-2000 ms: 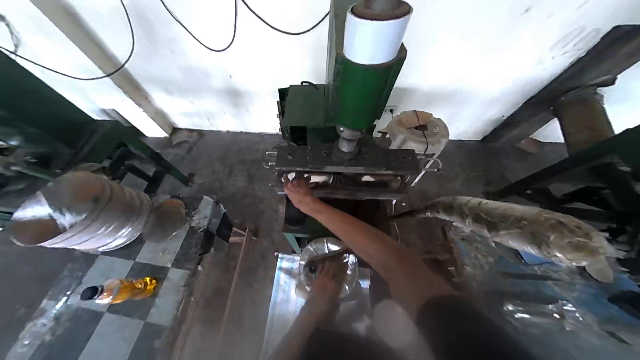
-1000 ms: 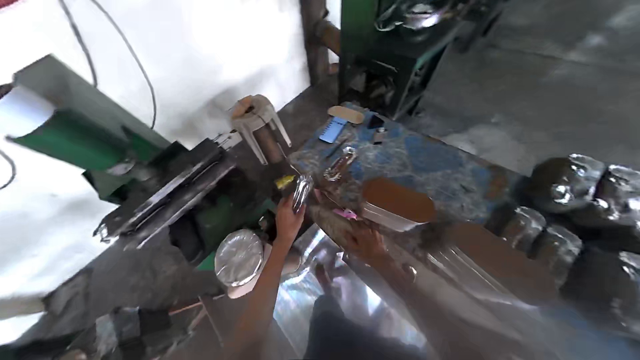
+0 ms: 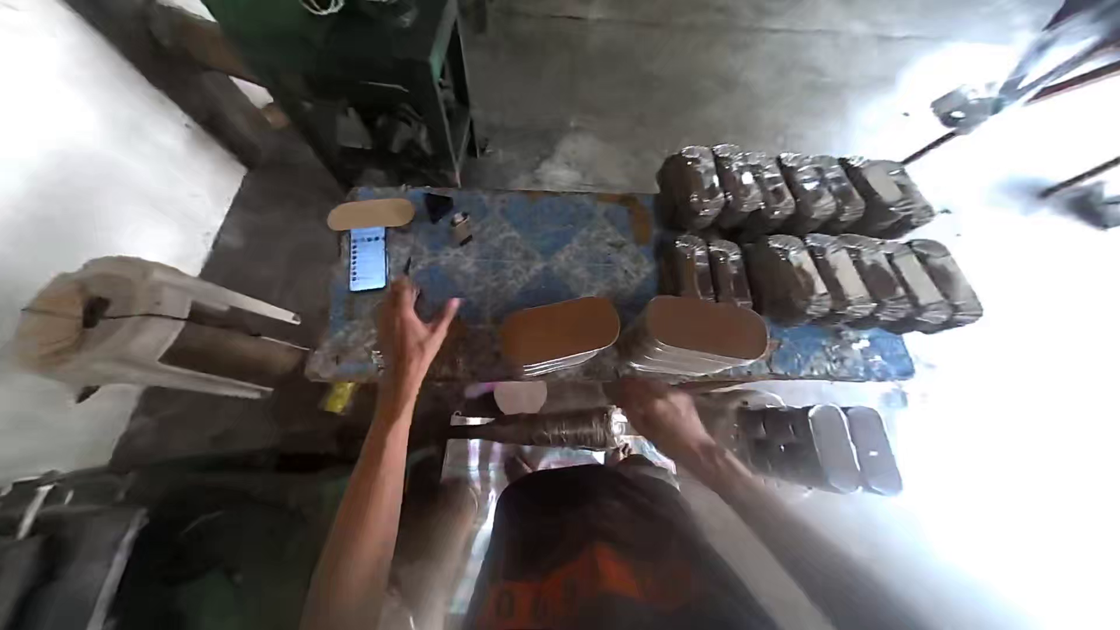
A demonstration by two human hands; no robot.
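My left hand point(image 3: 416, 337) is raised over the left part of the blue patterned table point(image 3: 542, 245), fingers spread, with nothing seen in it. A lit phone point(image 3: 367, 259) lies just beyond it, beside an oval board piece point(image 3: 372, 213). My right hand point(image 3: 661, 411) is blurred at the table's near edge, beside the end of a dark wrapped roll point(image 3: 551, 430); whether it touches the roll or holds anything cannot be told. Two stacks of oval pieces with brown tops, one left point(image 3: 560, 332) and one right point(image 3: 709, 328), stand on the table between my hands.
Rows of plastic-wrapped dark bundles point(image 3: 792, 197) fill the table's right end. More oval stacks point(image 3: 836, 446) lie at the lower right. A wooden stool-like object point(image 3: 149, 324) lies at the left, and a green metal machine frame point(image 3: 446, 52) stands behind the table.
The view has swung far from the green press to the table. My left hand, earlier on something shiny, is now spread above the table. My right hand is farther right, past the oval stacks.
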